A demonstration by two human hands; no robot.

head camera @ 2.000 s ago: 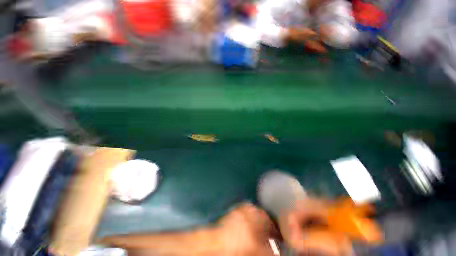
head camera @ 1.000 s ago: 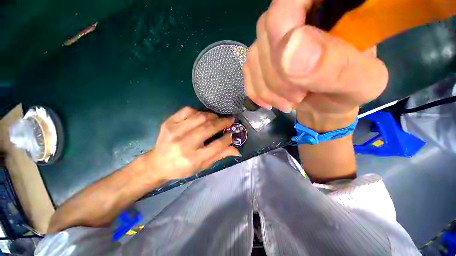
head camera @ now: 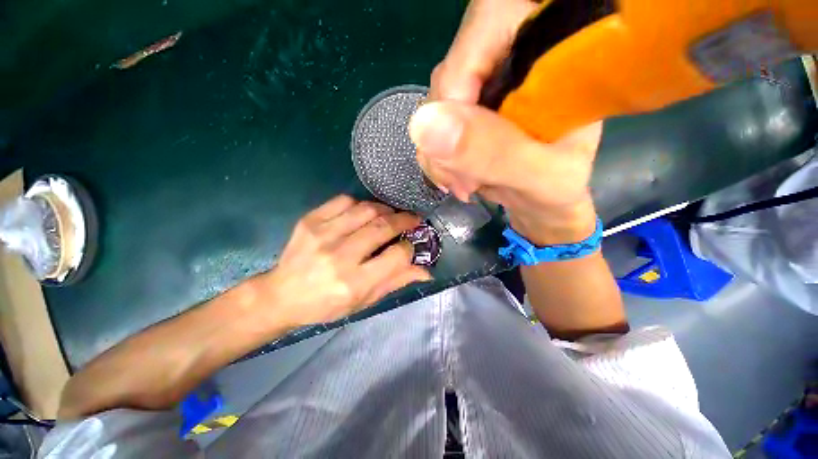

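My left hand (head camera: 336,260) lies on the green bench near its front edge, its fingers around a small round unit (head camera: 422,245) with a dark rim and shiny inner parts. My right hand (head camera: 502,143), with a blue strap at the wrist, grips the electric screwdriver (head camera: 628,67), which has a large orange body and a dark part under the fingers. The driver's tip is not clearly seen. The grey dotted screw tray (head camera: 390,148) lies behind the unit, partly covered by my right hand. A small clear plastic piece (head camera: 462,220) lies right of the unit.
The green bench (head camera: 215,170) has its front edge against my striped coat. A round tub (head camera: 61,229) with crumpled clear plastic is at the far left, over a tan board (head camera: 31,332). A thin brownish scrap (head camera: 148,51) lies further in. Blue stool parts (head camera: 677,260) show below right.
My right hand and the screwdriver have moved left and slightly lower, showing more of the orange body. My left hand stays at the unit. The view has shifted slightly.
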